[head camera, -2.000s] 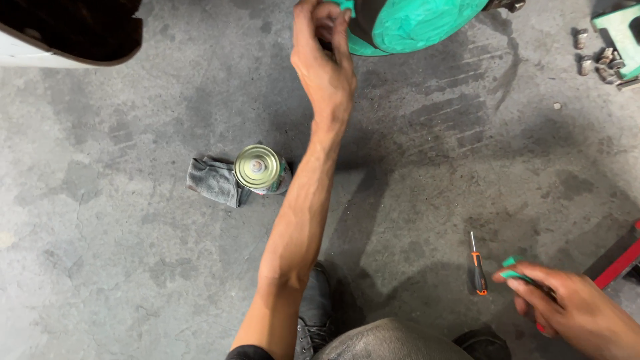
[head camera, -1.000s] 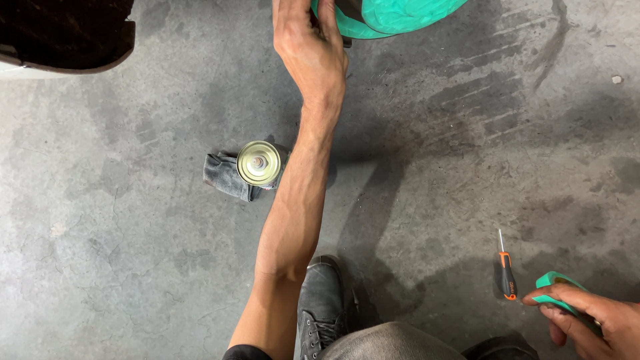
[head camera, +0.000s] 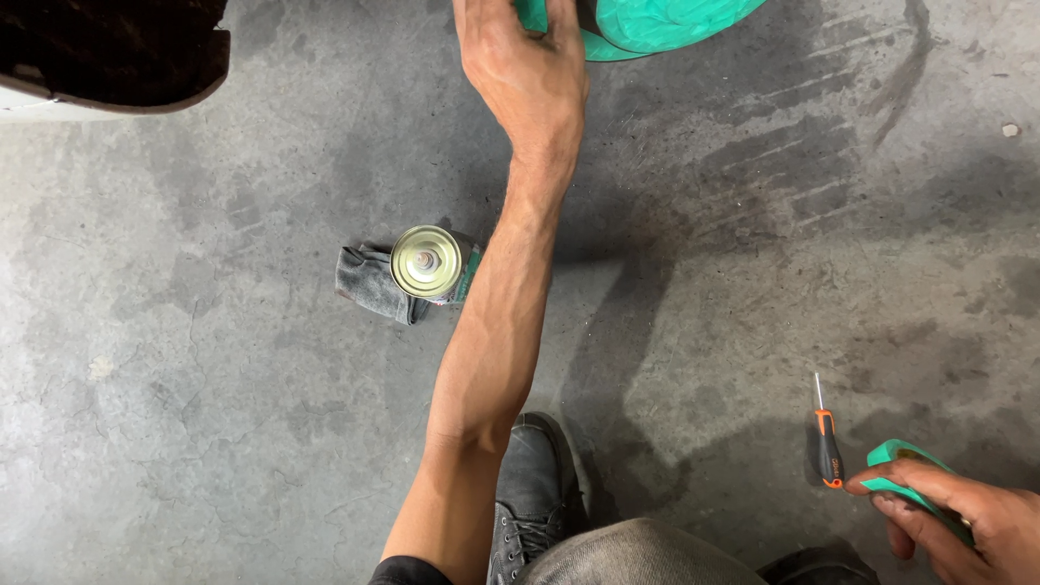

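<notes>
At the top edge, my left hand (head camera: 528,57) reaches to a part covered in green masking tape (head camera: 674,24); its fingers are on the taped edge, partly cut off by the frame, so the grip does not show fully. My right hand (head camera: 959,512), low at the right, holds a roll of green tape (head camera: 898,455) between thumb and fingers. Just left of that roll, a screwdriver with a black and orange handle (head camera: 827,447) lies on the concrete floor. An aerosol can (head camera: 426,262) stands beside my left forearm, against a folded grey cloth (head camera: 374,284).
A dark, hollow part with a white outer edge (head camera: 97,110) juts in at the upper left. My black laced shoe (head camera: 532,471) and bent knee (head camera: 642,556) are at the bottom. A small pale bit (head camera: 1010,130) lies on the floor at the far right.
The view has shifted, and the green metal piece and loose fittings at the upper right and the red item at the right have left it. The tape roll shows more in my right hand.
</notes>
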